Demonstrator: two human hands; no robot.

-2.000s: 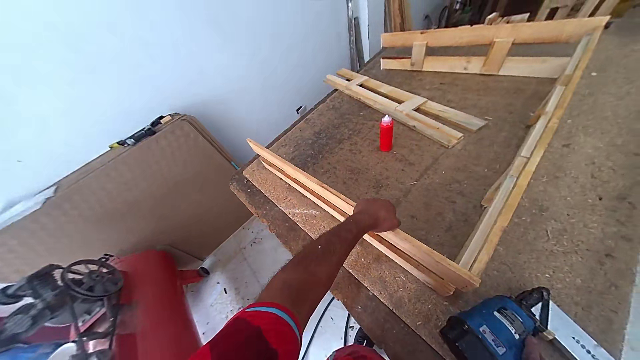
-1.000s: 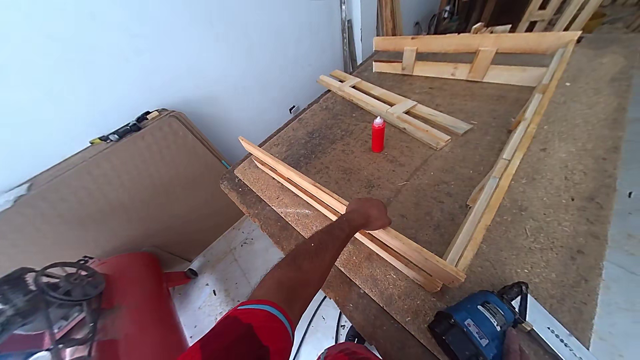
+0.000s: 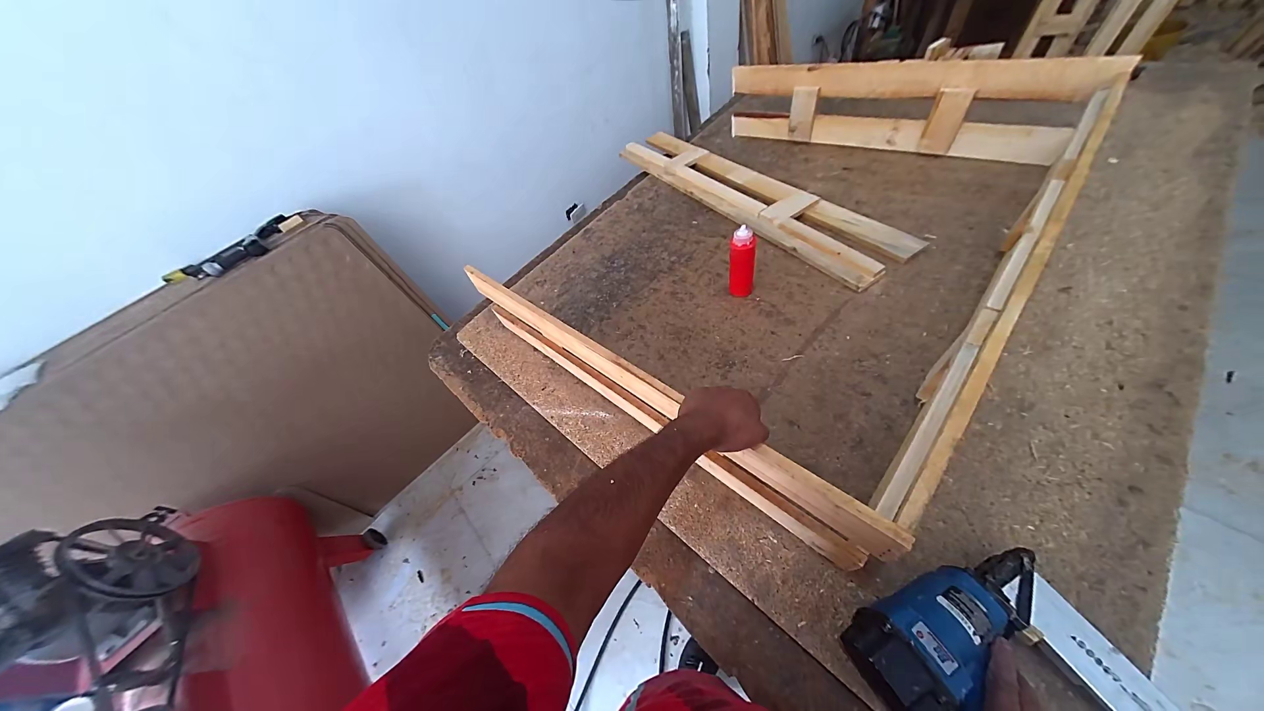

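Note:
My left hand (image 3: 726, 419) grips the top edge of a narrow wooden frame piece (image 3: 583, 354) that stands on edge along the near side of the worktable. Its right end meets a long wooden side piece (image 3: 1022, 267). At the lower right, my right hand (image 3: 1007, 676) touches a blue power tool (image 3: 933, 627) lying by a perforated metal strip; most of this hand is out of frame, and its hold cannot be made out. A red squeeze bottle (image 3: 742, 265) stands upright on the board, near a flat wooden slatted piece (image 3: 750, 202).
A slatted wooden piece (image 3: 908, 79) stands on edge across the back of the particleboard worktable (image 3: 1096, 395). To the left, a large brown panel (image 3: 227, 385) leans near the wall, beside a red air compressor (image 3: 272, 602). Cables run over the floor below.

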